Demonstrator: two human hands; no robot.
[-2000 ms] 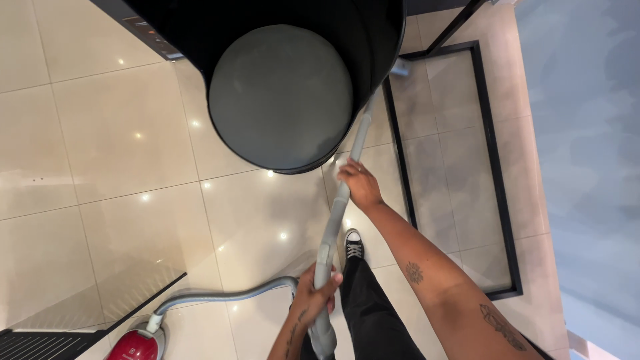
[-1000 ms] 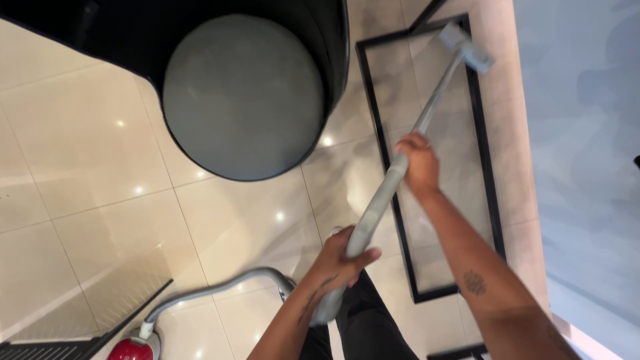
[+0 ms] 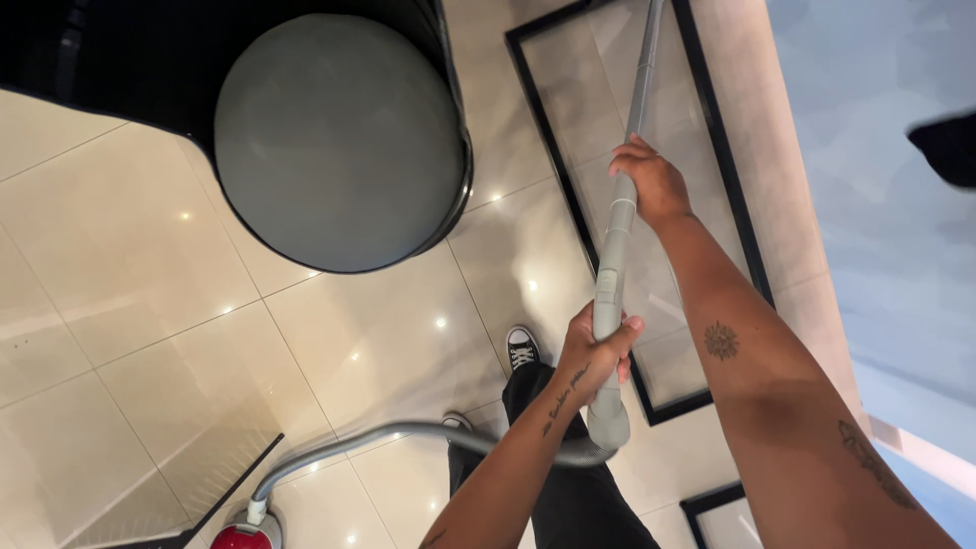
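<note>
A grey vacuum cleaner wand (image 3: 616,229) runs up through the view, and its far end is cut off at the top edge. My left hand (image 3: 598,351) is closed around the handle, just above the curved hose end. Farther up, my right hand (image 3: 650,179) grips the tube with the fingers wrapped over it. From the handle a grey ribbed hose (image 3: 381,433) passes under my left forearm to a red vacuum cleaner body (image 3: 242,536), partly visible at the bottom left.
A round grey cushioned seat (image 3: 339,145) in a glossy black surround fills the upper left. A black rectangular frame (image 3: 557,145) stands on the tiled floor beneath the wand. A pale blue surface (image 3: 877,229) lies right, a black rack (image 3: 236,488) lower left, another black frame (image 3: 713,499) lower right.
The wand has swung from beside the round seat to over the black frame, both hands still on it. Its floor head, seen earlier, is now out of view.
</note>
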